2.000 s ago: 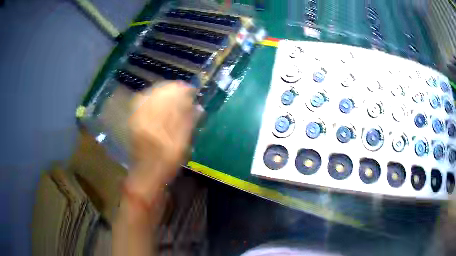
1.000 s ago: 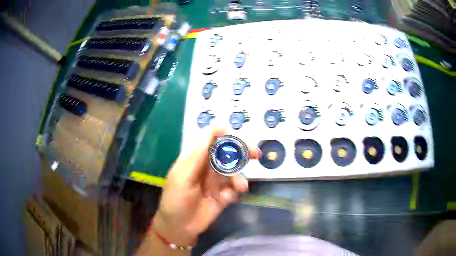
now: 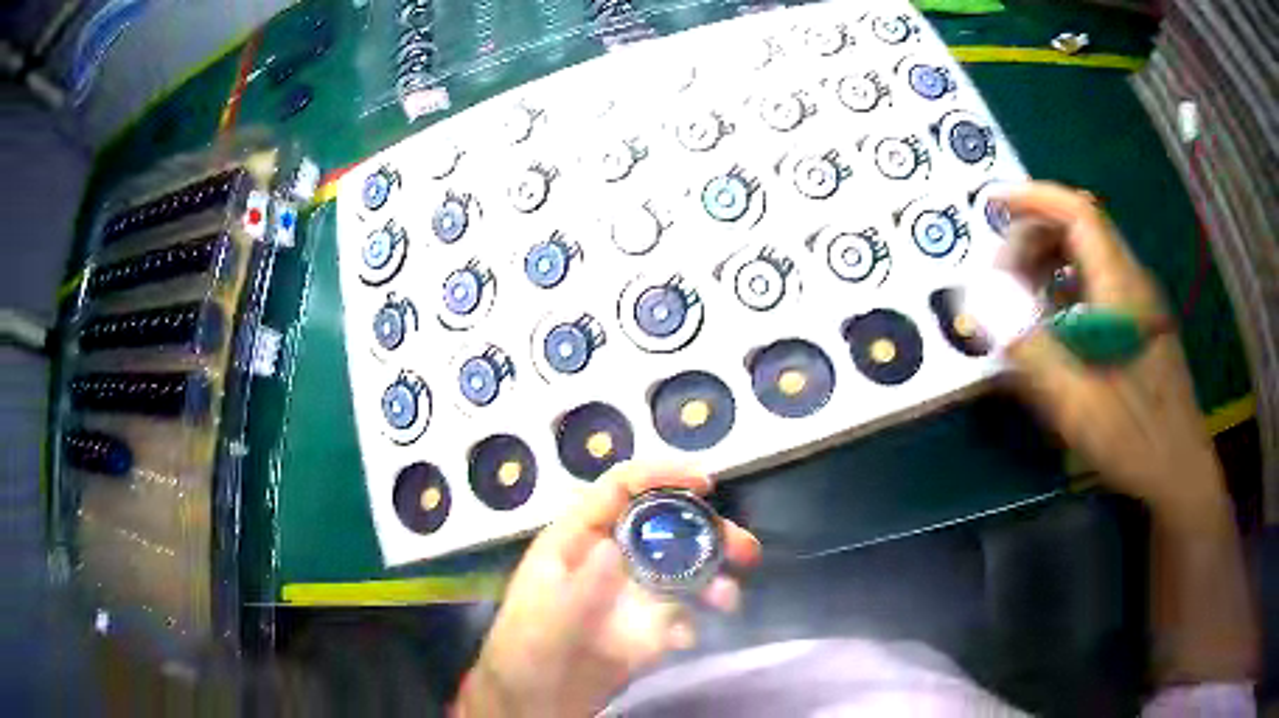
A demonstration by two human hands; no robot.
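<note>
My left hand (image 3: pixel 582 603) holds a round speaker driver (image 3: pixel 671 540) by its rim, its shiny dark-blue face turned up, just off the near edge of the white foam tray (image 3: pixel 368 484). My right hand (image 3: pixel 1108 337) is over the tray's right end, its fingers around a green handle (image 3: pixel 1101 334). A small white-pink patch (image 3: pixel 993 302) shows by its fingertips, blurred. The tray's nearest row has empty black pockets with tan centres. The rows behind hold drivers with blue or pale centres.
A clear plastic blister tray (image 3: pixel 225 463) with tight rows of black drivers lies at left. Another clear tray with small dark parts (image 3: pixel 418 56) is at the far side. Stacked brown sheets (image 3: pixel 1206 133) stand at far right. Yellow tape (image 3: pixel 407 592) edges the green mat.
My left hand first reached over the blister tray, then held up a driver, and now holds it lower in view. My right hand has come in at the right with the green handle. The view has shifted.
</note>
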